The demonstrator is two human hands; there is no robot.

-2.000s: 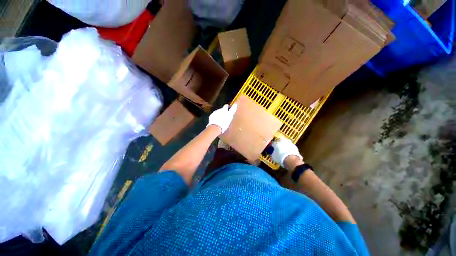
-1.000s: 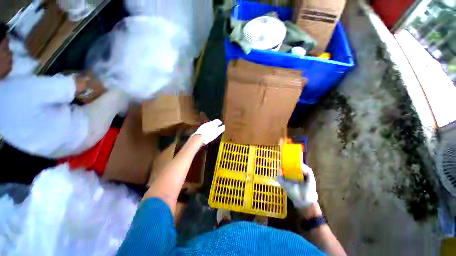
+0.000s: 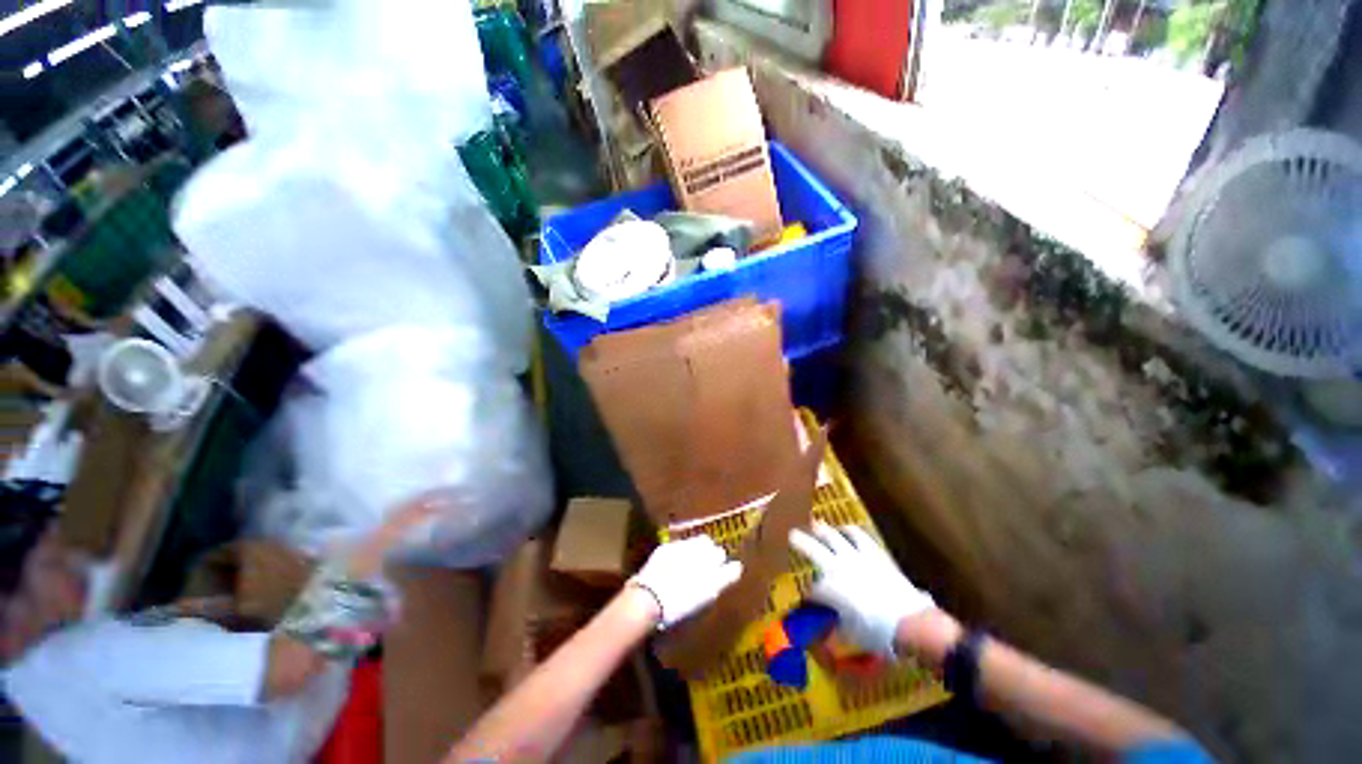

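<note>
A brown carton blank (image 3: 769, 560) stands tilted, nearly edge-on, above the yellow plastic crate (image 3: 742, 721). My left hand (image 3: 687, 579), in a white glove, holds the blank's left side. My right hand (image 3: 863, 585), also gloved, is at its right side with fingers stretched towards it. The blue and orange tape dispenser (image 3: 807, 627) is just below my right hand, over the crate; whether that hand grips it is hidden. A stack of flat cartons (image 3: 695, 403) leans upright at the crate's far end.
A blue plastic bin (image 3: 819, 269) with cardboard, cloth and a white fan part stands beyond the stack. A stained wall (image 3: 1031, 463) runs along the right. Small cartons (image 3: 593, 537) lie left of the crate. A person's arm (image 3: 194, 664) and large plastic bags (image 3: 418, 433) are at left.
The view has tilted up. A blank now stands between my hands over the crate, which was bare. The tape dispenser, held up in my right hand before, is now low over the crate.
</note>
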